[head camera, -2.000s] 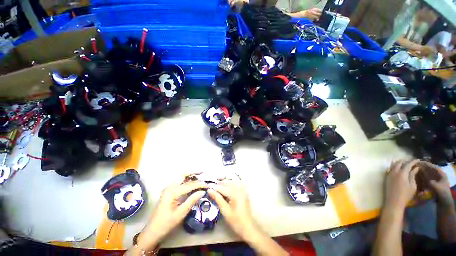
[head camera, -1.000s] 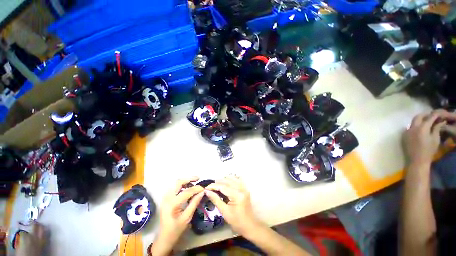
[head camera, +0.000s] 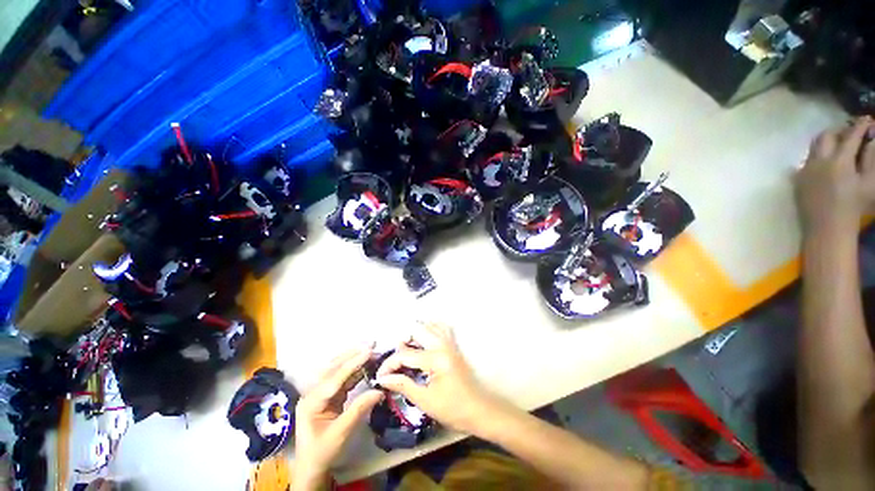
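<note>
A black housing (head camera: 401, 429) with a white ring board inside lies at the bench's front edge between my hands. My left hand (head camera: 336, 408) holds its left side, thumb and index finger at the rim. My right hand (head camera: 434, 372) has its fingertips pinched at the upper rim, over the housing. What lies between the fingertips is too small and blurred to tell. A second housing (head camera: 262, 413) with a white ring board lies left of my left hand. A small dark square module (head camera: 419, 279) lies loose beyond my hands.
Housings pile up at left (head camera: 163, 369) and centre-right (head camera: 539, 219), some with shiny modules. Blue trays (head camera: 206, 81) and a cardboard box (head camera: 67, 254) stand behind. A dark metal fixture (head camera: 705, 48) is at upper right. Another person's arm (head camera: 831, 288) is at right. A red stool (head camera: 686, 422) is below.
The camera view has turned, so the bench looks more tilted. My right fingers have shifted at the rim, and my hands are slightly further apart. Another person's hand at lower left is gone.
</note>
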